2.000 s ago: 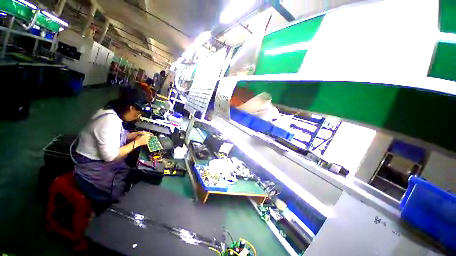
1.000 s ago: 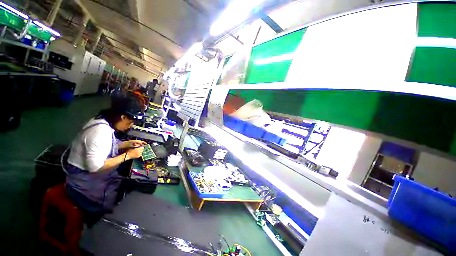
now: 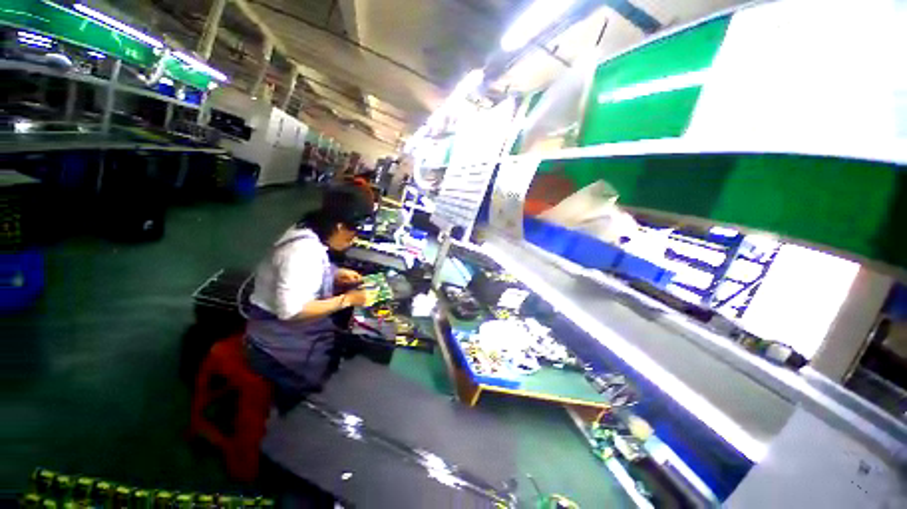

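Neither of my hands is in the picture. Nearest in front lies the large black cover sheet [image 3: 388, 437] with a shiny tape strip across it, on the green bench. At the bottom edge, a row of green boards with yellow blocks [image 3: 129, 494] shows, cut off by the frame. Thin yellow and green wires [image 3: 557, 501] show at the bottom edge, right of the sheet, also cut off. The blue parts tray [image 3: 512, 353], full of white and yellow parts, sits on a low wooden stand beyond the sheet.
A person [image 3: 298, 288] sits on a red stool [image 3: 231, 403] at left, holding a green board [image 3: 378, 292]. A metal shelf with blue bins [image 3: 597, 251] runs along the right. A pale panel [image 3: 820, 462] stands at lower right.
The view has turned left, so the seated person, tray and sheet lie further right. The row of boards has come into view at lower left. The blue tote at right has left the picture.
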